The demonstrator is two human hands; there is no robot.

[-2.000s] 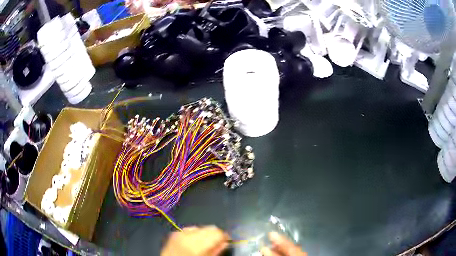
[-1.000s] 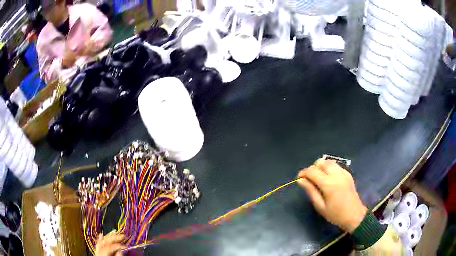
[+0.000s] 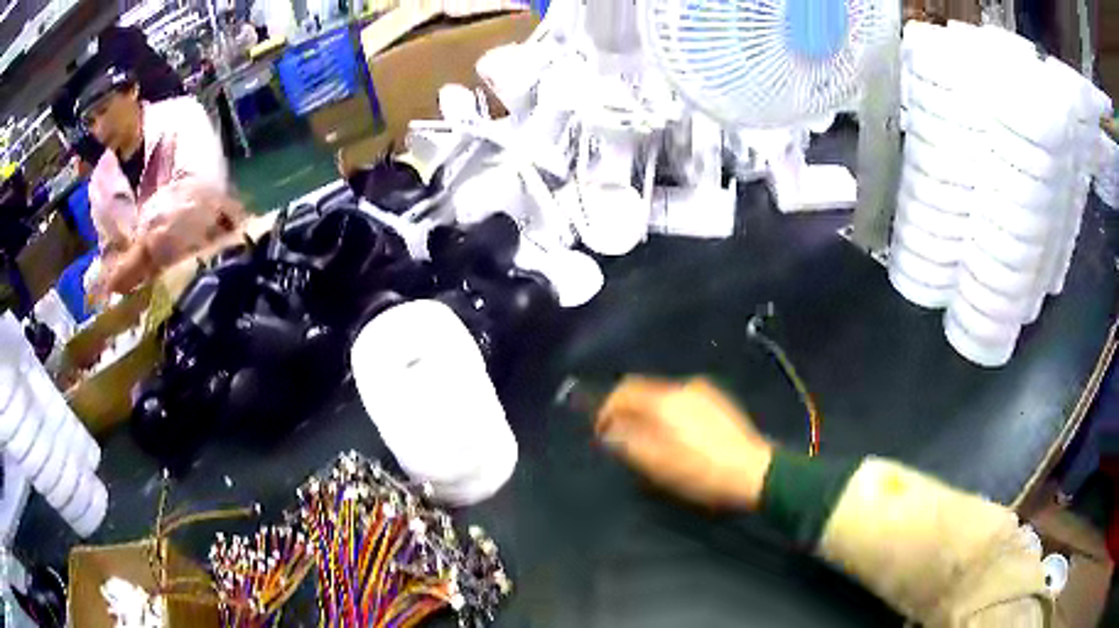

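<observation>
My right hand (image 3: 681, 442) is over the middle of the mat, palm down and blurred, reaching leftward. A small pale, blurred spot shows just beyond its fingertips; whether the fingers hold anything is unclear. A single thin wire lead (image 3: 798, 386), yellow and red with a small connector at its far end, lies on the mat beyond my forearm, its near end hidden by the sleeve. The wire harness bundle (image 3: 356, 558) is at the lower left, cut off by the bottom edge. A smooth white stack (image 3: 436, 399) stands behind it. My left hand is out of the picture.
Black shells (image 3: 307, 313) are heaped at left. White brackets (image 3: 601, 160) are piled behind, beside a desk fan (image 3: 785, 61). White ribbed stacks (image 3: 994, 184) stand at right. A parts carton (image 3: 92, 564) is at lower left. A person in pink (image 3: 160, 172) is across the table.
The view has tilted up. My right hand has moved left, off the wire lead it held stretched; the lead now lies on the mat. My left hand has left the picture.
</observation>
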